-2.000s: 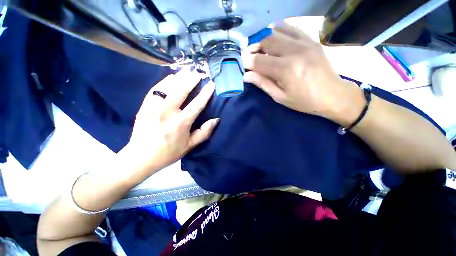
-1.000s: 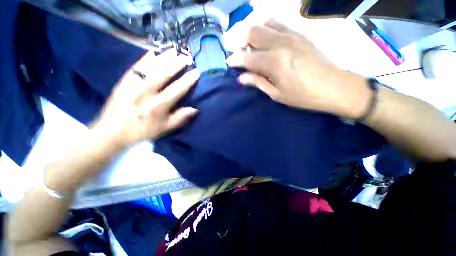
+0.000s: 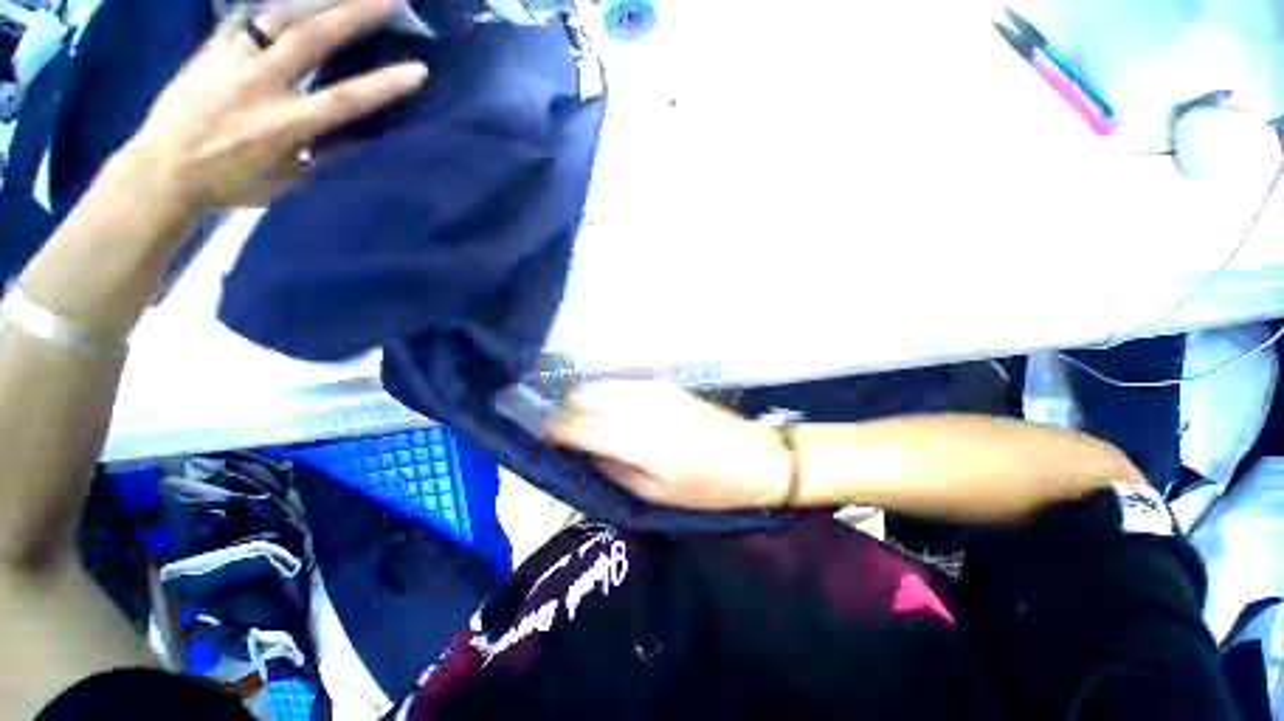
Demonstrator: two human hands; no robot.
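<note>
A navy garment panel (image 3: pixel 437 211) lies on the white table and hangs over its front edge toward my lap. My left hand (image 3: pixel 289 99) is at the upper left on the navy cloth, fingers spread toward the right; whether it grips the cloth is unclear. My right hand (image 3: pixel 655 448) is below the table edge, fingers closed on the overhanging part of the panel. A pale, blurred patch shows at its fingertips. A frayed whitish edge shows at the panel's upper right. The sewing head is mostly out of view.
The white table (image 3: pixel 845 211) has a ruler tape along its front edge. A pink and blue pen pair (image 3: pixel 1063 82) lies at upper right, near a round white object (image 3: pixel 1222 141) with a thin thread. A blue crate (image 3: pixel 401 486) and more cloth are below.
The view has shifted, and the machine head has mostly left the picture. My right hand has moved from the stitching area down to the cloth at my lap. The panel has moved left.
</note>
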